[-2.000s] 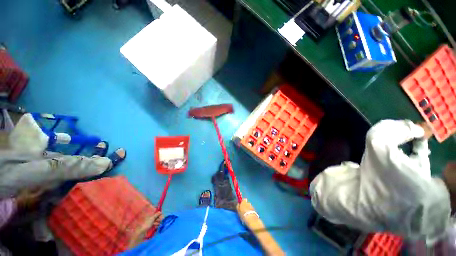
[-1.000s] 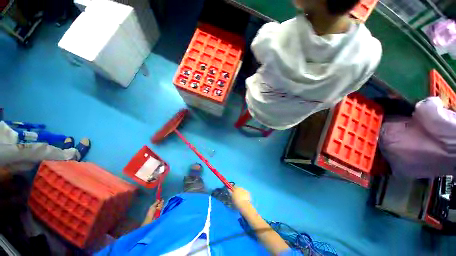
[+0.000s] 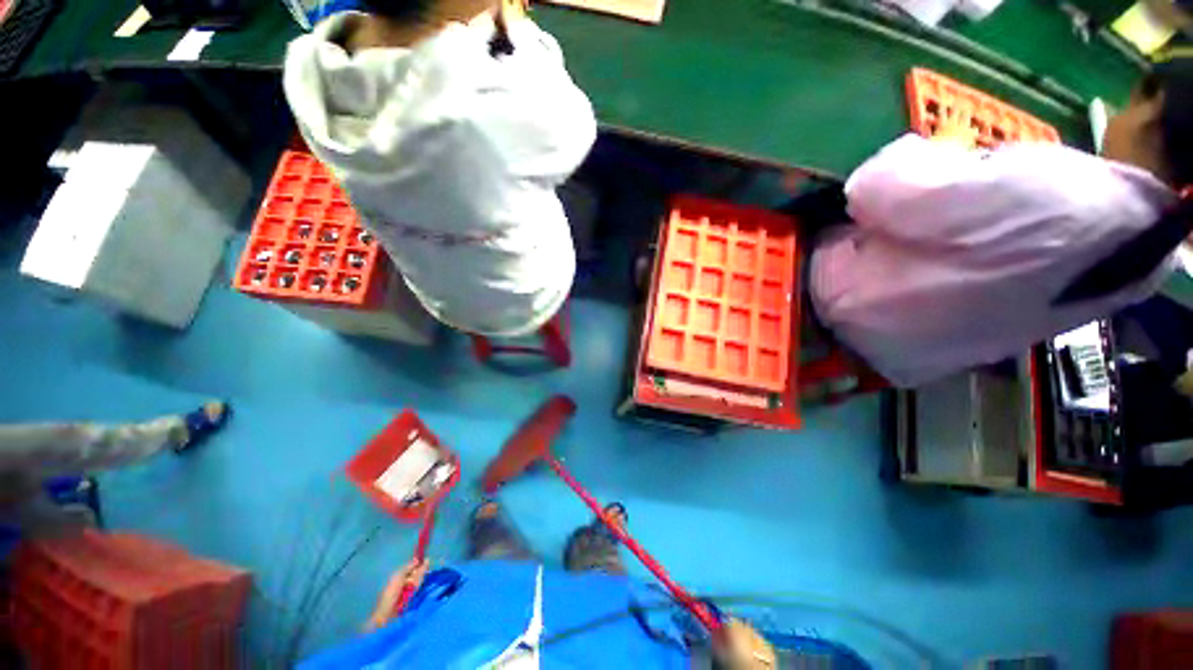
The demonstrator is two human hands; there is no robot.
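My left hand point(image 3: 397, 593) is closed around the red handle of the dustpan, low in the picture. The red dustpan point(image 3: 385, 458) lies out in front on the blue floor, with a white paper scrap and small grey litter inside. My right hand point(image 3: 743, 645), near the lower edge and partly blurred, is closed around the red stick of the broom. The broom's wide red head point(image 3: 530, 442) is tilted on the floor just right of the dustpan, apart from it, ahead of my feet.
A person in white point(image 3: 451, 170) and a person in pink point(image 3: 981, 249) sit at the green bench point(image 3: 707, 92). Stacked red trays stand beside them point(image 3: 724, 295) and at lower left point(image 3: 124, 605). A white box point(image 3: 98, 216) stands at left. Another person's leg reaches in from the left.
The view has moved right along the bench. The broom head has swung from beyond the dustpan to its right side and closer to my feet. My right hand is lower and further right.
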